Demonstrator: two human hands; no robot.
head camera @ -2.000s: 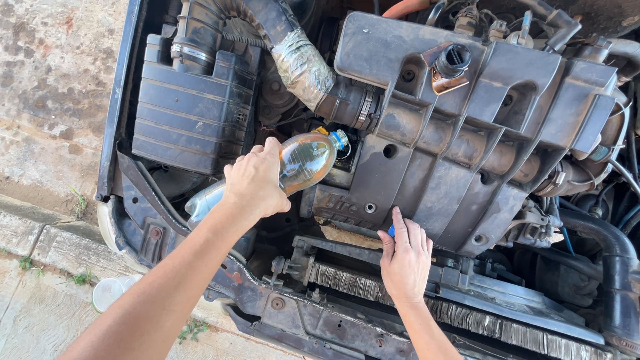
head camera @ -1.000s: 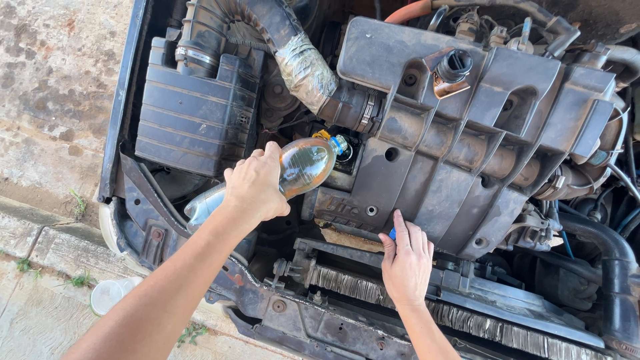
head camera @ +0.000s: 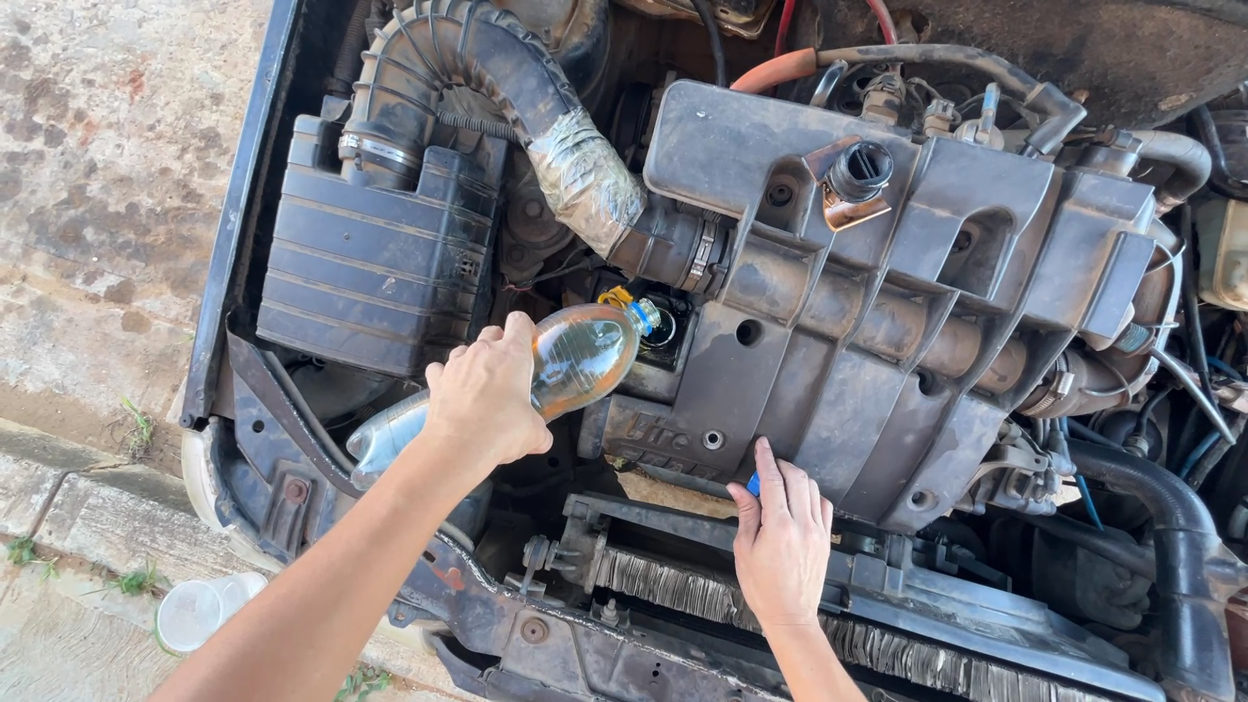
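Observation:
My left hand [head camera: 487,395] grips a clear plastic bottle [head camera: 588,359] with amber liquid toward its neck. The bottle lies tilted, its mouth over the open oil filler hole [head camera: 663,327] beside the engine cover. My right hand [head camera: 783,531] rests on the front edge of the black plastic engine cover [head camera: 819,390], a small blue cap [head camera: 754,484] held at its thumb and index finger. A dark cap [head camera: 862,168] sits upright on the cover near a copper-coloured metal piece. Whether liquid is flowing cannot be seen clearly.
The air filter box [head camera: 375,258] stands at the left, joined to a ribbed intake hose [head camera: 468,39] wrapped with tape. The radiator [head camera: 682,587] runs along the front. Hoses [head camera: 1160,507] lie at the right. A translucent plastic container [head camera: 190,614] stands on the ground at lower left.
My left hand holds the bottle in nearly the same place, and the amber liquid inside looks lower than two seconds ago. My right hand has stayed on the cover's edge.

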